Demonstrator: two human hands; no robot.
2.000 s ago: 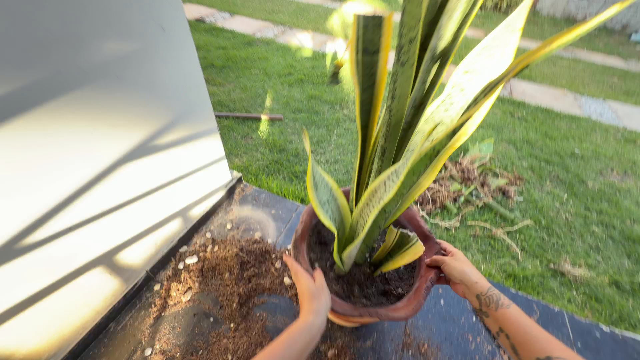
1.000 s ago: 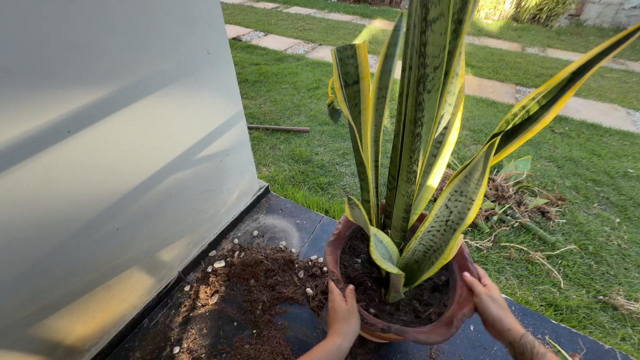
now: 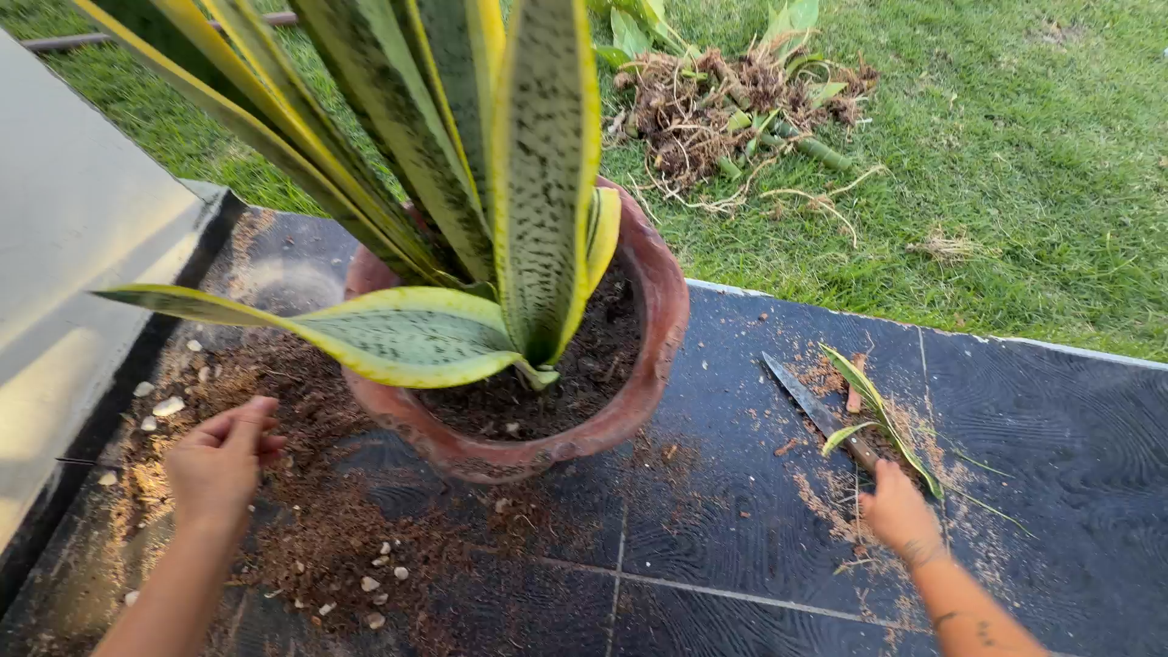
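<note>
A snake plant (image 3: 547,182) with yellow-edged leaves stands in a round terracotta pot (image 3: 662,301) of dark soil. Left of the pot, my left hand (image 3: 219,456) hovers over spilled soil (image 3: 338,538), fingers curled together; whether it holds anything is unclear. At the right, my right hand (image 3: 899,516) touches the handle end of a knife (image 3: 812,397) lying on the dark tiles. Whether its fingers have closed round the handle cannot be told. Cut yellow-edged leaf pieces (image 3: 881,401) lie against the knife.
White pebbles (image 3: 169,406) are strewn through the soil near the pale wall (image 3: 82,219). Beyond the tile edge, a heap of uprooted roots and stems (image 3: 712,119) lies on the grass (image 3: 1022,182). A rod (image 3: 68,42) lies at the upper left.
Both hands have let go of the pot's rim. My left hand is now over the soil at left, my right at the knife. The view has tipped down and shifted right.
</note>
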